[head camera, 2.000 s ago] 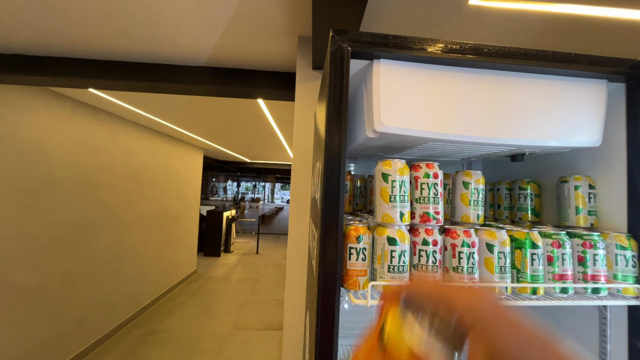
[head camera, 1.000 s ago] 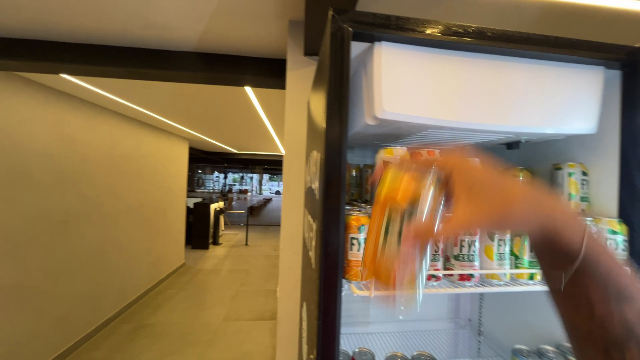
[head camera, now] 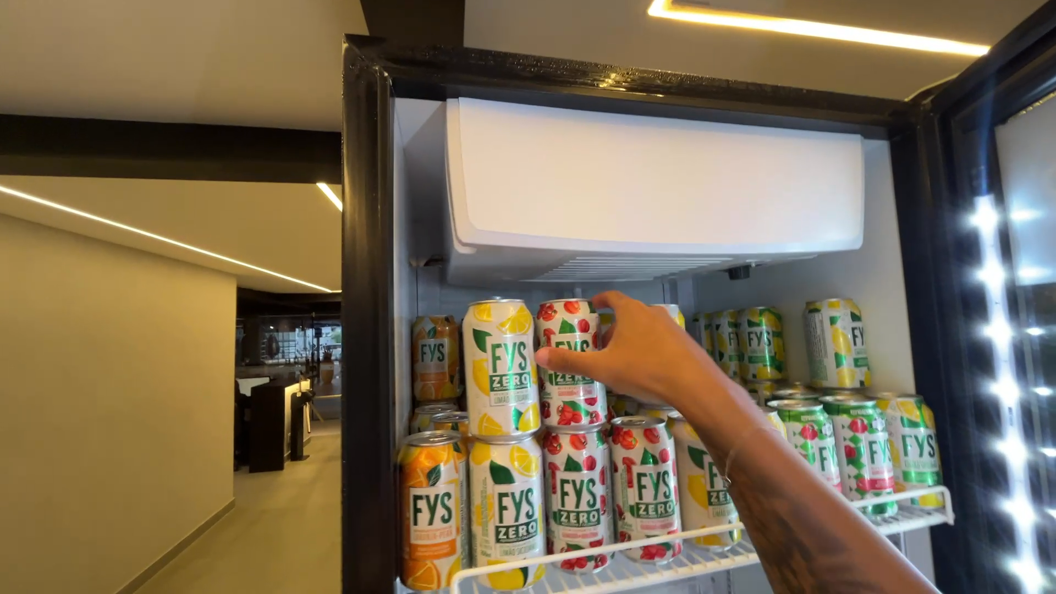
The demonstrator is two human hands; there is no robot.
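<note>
My right hand (head camera: 635,346) reaches into the open drinks fridge, thumb and fingers at a white can with red fruit (head camera: 569,396) in the upper layer. Whether the fingers press on that can is hard to tell. A white can with lemons (head camera: 501,367) stands just left of it, stacked on another lemon can (head camera: 506,511). An orange can (head camera: 431,511) stands at the lower left, with another orange can (head camera: 436,355) behind and higher. Beneath my hand is a lower red-fruit can (head camera: 646,487). My left hand is out of view.
A white wire shelf (head camera: 610,553) with a raised front rail carries the cans. Above them hangs a white cooling unit (head camera: 660,181). The black door frame (head camera: 367,330) borders the left, and the open door with a lit strip (head camera: 998,371) is at right. Green-topped cans (head camera: 858,454) stand farther right.
A second ago my right hand was blurred, with an orange can at its fingers in front of the shelf; now it is at the upper red-fruit can. The view has shifted toward the fridge's right side.
</note>
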